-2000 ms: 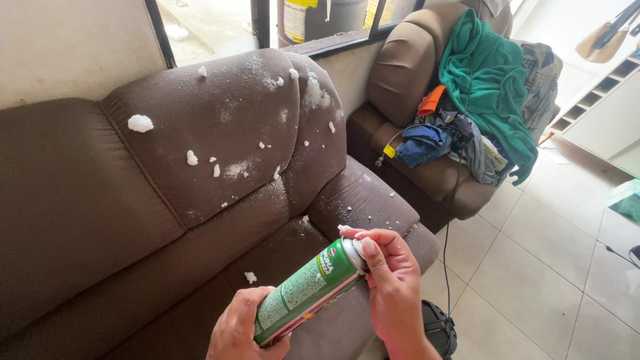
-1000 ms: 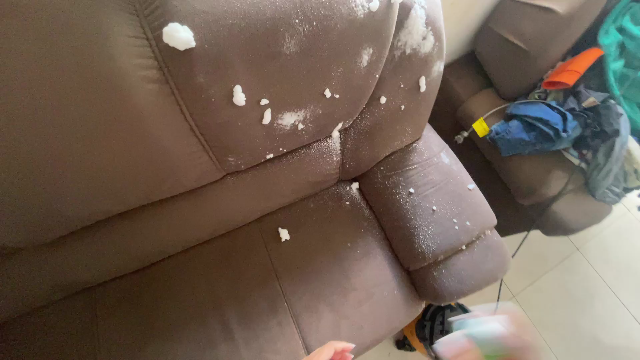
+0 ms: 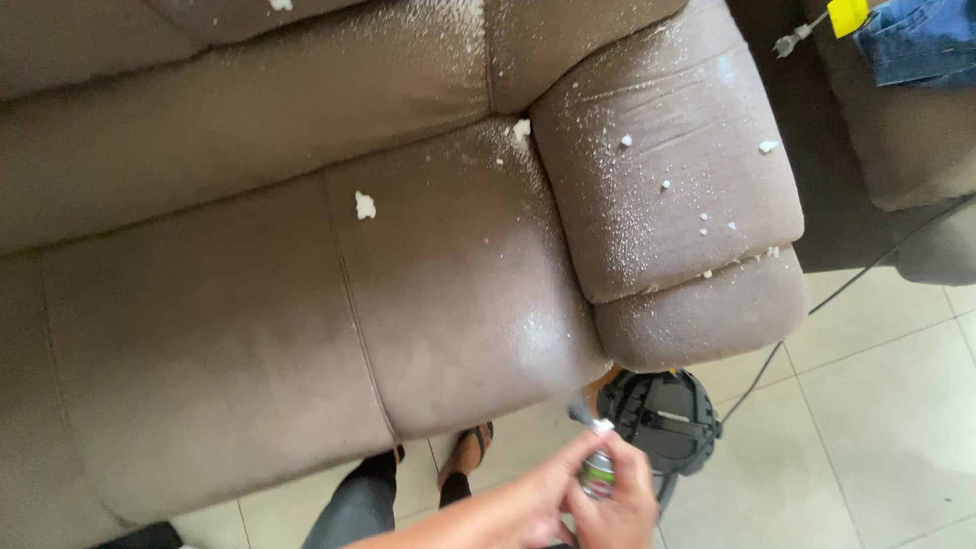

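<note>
Both hands are in front of the sofa's near right corner, around a green aerosol can with a white nozzle. My left hand reaches in from the lower left and touches the can's top near the nozzle. My right hand is wrapped around the can's body. White spray spreads from the nozzle onto the front edge of the brown fabric sofa seat. Fine white droplets dot the sofa armrest, and a clump of white foam lies on the seat.
A black appliance stands on the tiled floor beside the armrest's front. A dark cord crosses the floor at right. Blue denim cloth and a plug with a yellow tag lie on another seat. My legs show below the sofa.
The view has moved down toward the seat. Two seconds ago the can was held tilted over the seat by both hands; now it is at the front edge, spraying, and a white patch shows there.
</note>
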